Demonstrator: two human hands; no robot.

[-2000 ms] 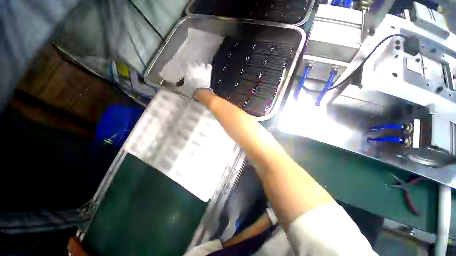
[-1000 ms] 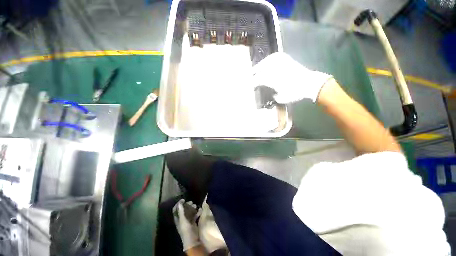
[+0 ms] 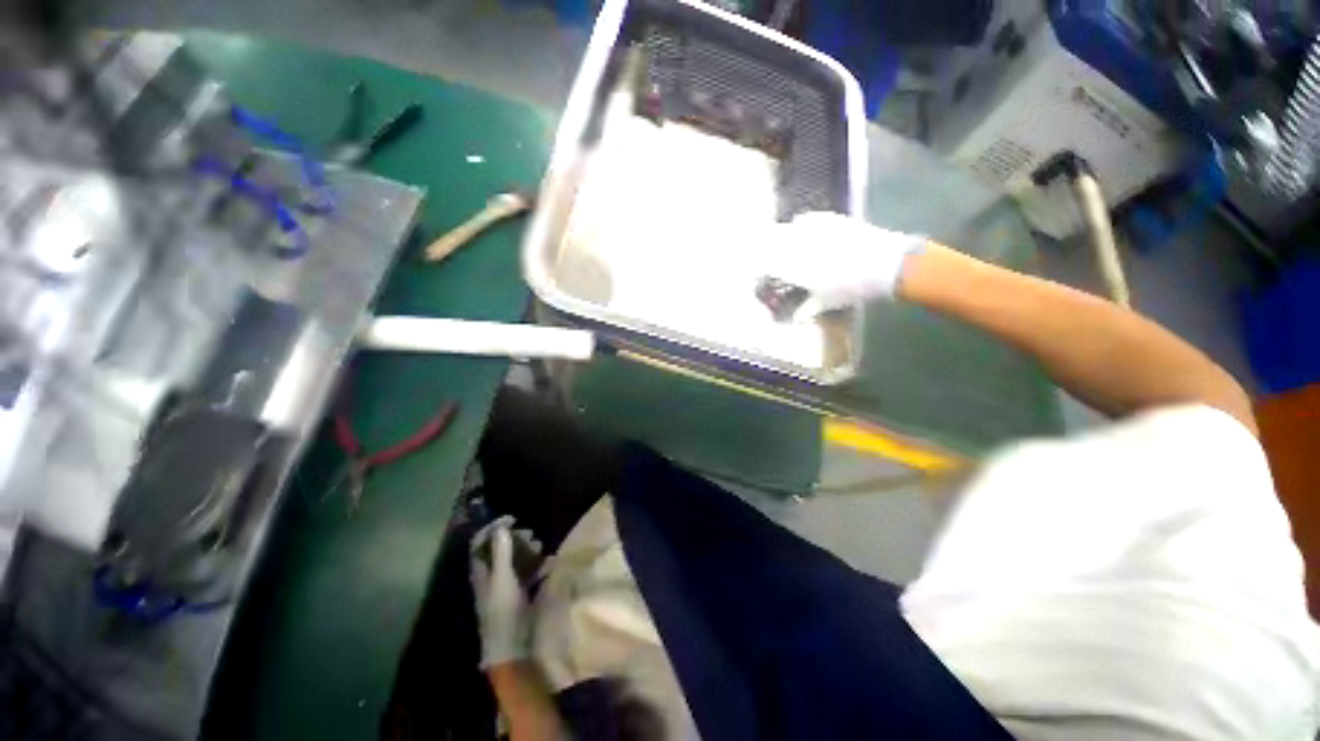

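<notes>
My right hand (image 3: pixel 840 264), in a white glove, is over the right part of the silver-rimmed tray (image 3: pixel 547 217). Its fingers are around a small dark part (image 3: pixel 779 295) above the white lining. A row of dark parts (image 3: pixel 709 119) lies along the tray's far side, blurred. My left hand (image 3: pixel 502 586), also gloved in white, is low over my lap. It holds a small dark part (image 3: pixel 527 556), partly hidden by the fingers.
The silver machine (image 3: pixel 340 239) stands at left, blurred. Red-handled pliers (image 3: pixel 394 452), dark-handled pliers (image 3: pixel 374 133) and a brush (image 3: pixel 478 226) lie on the green mat. A white bar (image 3: pixel 478 337) reaches from the machine to the tray's near corner. A cane-like handle (image 3: pixel 1100 232) is at right.
The view has swung from the left-hand trays to the right tray. Since the second frame, the tray has shifted in view; my right hand still grips its part over the lining, slightly lower.
</notes>
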